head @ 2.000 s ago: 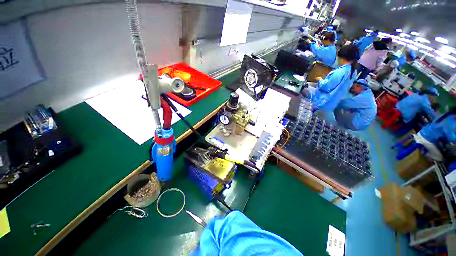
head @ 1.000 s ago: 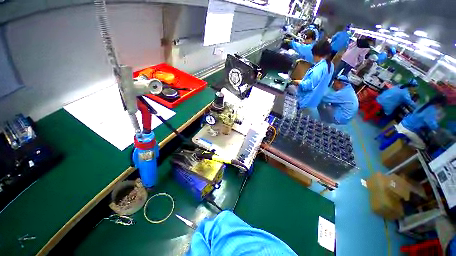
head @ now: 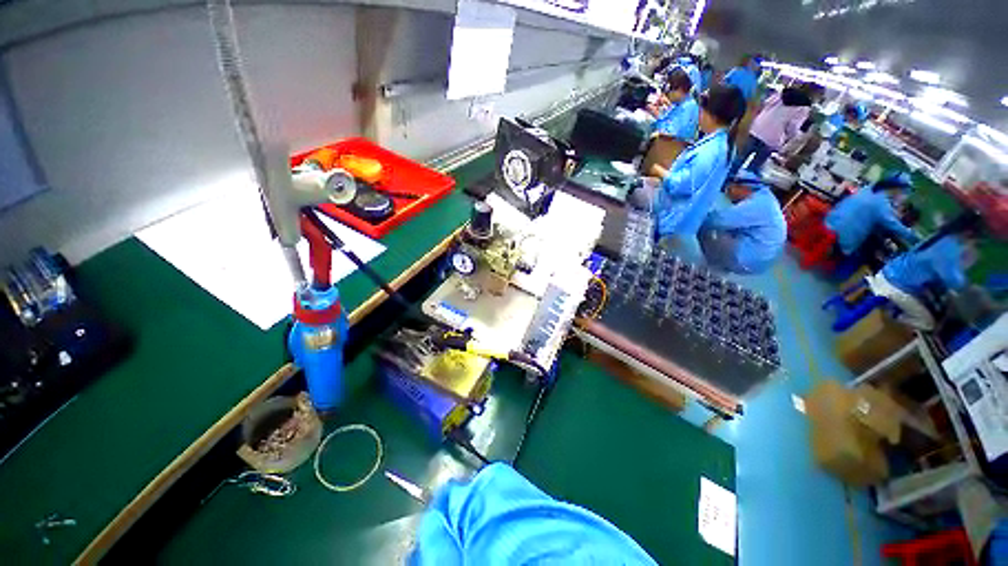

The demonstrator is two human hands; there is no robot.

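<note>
No hand shows in the picture. A blue sleeve (head: 514, 525) enters at the bottom centre, and the hand on it is cut off or hidden. A thin pale pointed tool (head: 406, 484) lies at the sleeve's left edge. A thin pale ring (head: 348, 457) lies on the green mat (head: 619, 453), beside a grey-brown pot (head: 265, 453) with coppery bits. A blue electric screwdriver (head: 321, 359) with a red top hangs above the pot. A blue-yellow box unit (head: 426, 392) with a yellow-black handle (head: 470, 345) stands beyond the sleeve.
A metal fixture with a gauge (head: 464, 263) stands behind the box unit. A red tray (head: 426, 182) and white paper (head: 216, 260) lie on the upper shelf. A black parts tray (head: 66, 343) is at left. Trays of dark units (head: 691, 315) stand right; people in blue smocks (head: 696, 177) beyond.
The view has turned to the right, so the bench things sit further left than in the earliest frame. The sleeve stays at the bottom centre.
</note>
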